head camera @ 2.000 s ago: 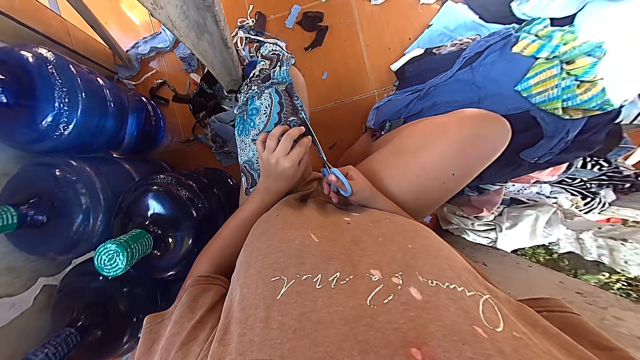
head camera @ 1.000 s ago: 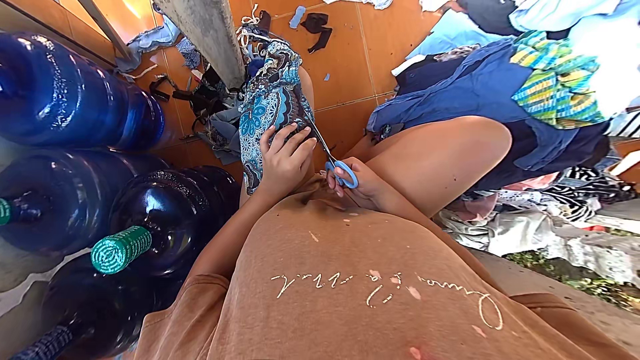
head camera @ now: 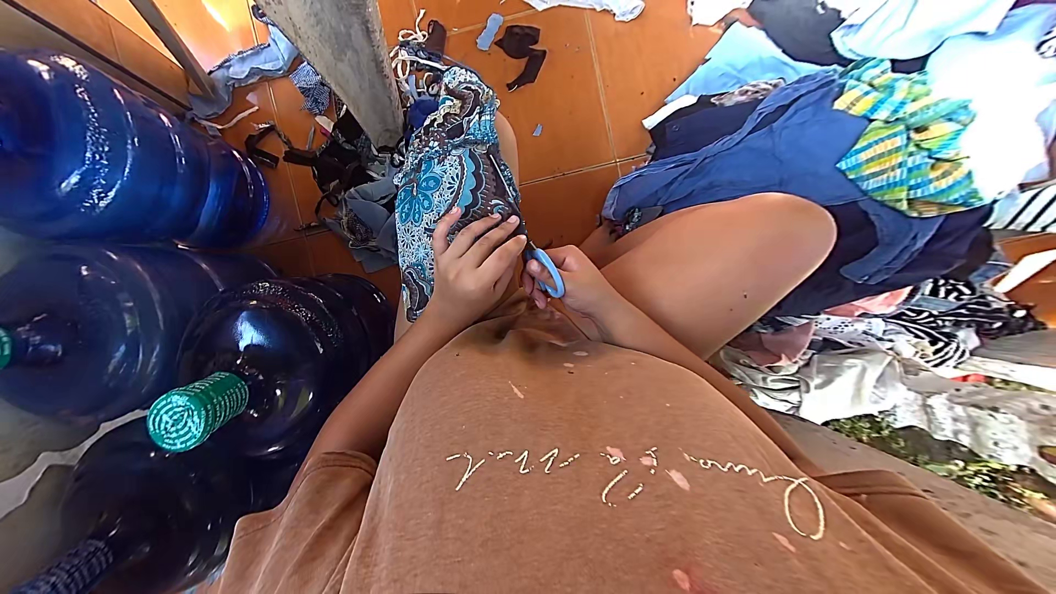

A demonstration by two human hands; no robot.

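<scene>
Blue patterned fabric (head camera: 450, 186) lies draped lengthwise over my leg. My left hand (head camera: 478, 264) rests on its near part, fingers spread and palm down, pressing it against the leg. In my right hand (head camera: 569, 285) is a pair of scissors with light blue handles (head camera: 546, 274). The blades point away from me along the right edge of the fabric, partly hidden by the cloth and my left fingers. How far apart the blades stand, I cannot tell.
Large blue water bottles (head camera: 289, 363) lie stacked at the left. A grey post (head camera: 338, 58) rises beyond the fabric. Dark scraps (head camera: 521, 54) dot the orange tiled floor (head camera: 569, 124). Heaped clothes (head camera: 742, 157) spread along the right, beyond my bent knee.
Both hands stay near the same part of the fabric. My right hand and the scissor handles have tilted slightly. The view has shifted a little.
</scene>
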